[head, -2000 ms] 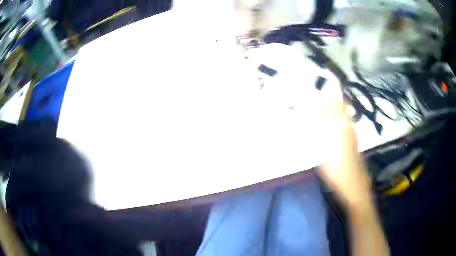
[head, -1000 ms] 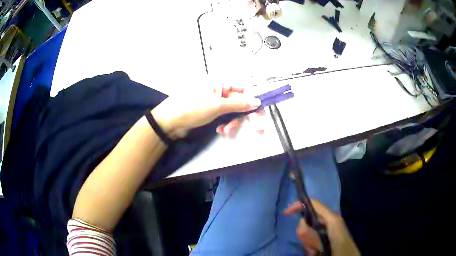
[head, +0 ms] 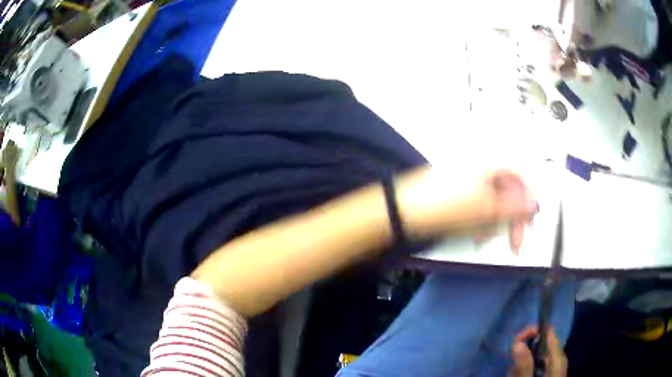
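Note:
The large dark navy cloth lies over the left of the white table and hangs down its front. My left hand is blurred over the table near the front edge, its forearm across the cloth; whether it holds any cloth cannot be told. My right hand is low at the bottom right, closed on the long dark shears, which point up past the table edge. A small purple-navy piece lies on the table, apart from my left hand.
Several small dark pieces and a round metal disc lie near the machine parts at the upper right. A blue panel and another machine are at the left. My knees are under the table's front edge.
The view has swung left, showing more cloth. The purple piece, in my left fingers by the shear tips earlier, now lies on the table. My right hand still holds the shears.

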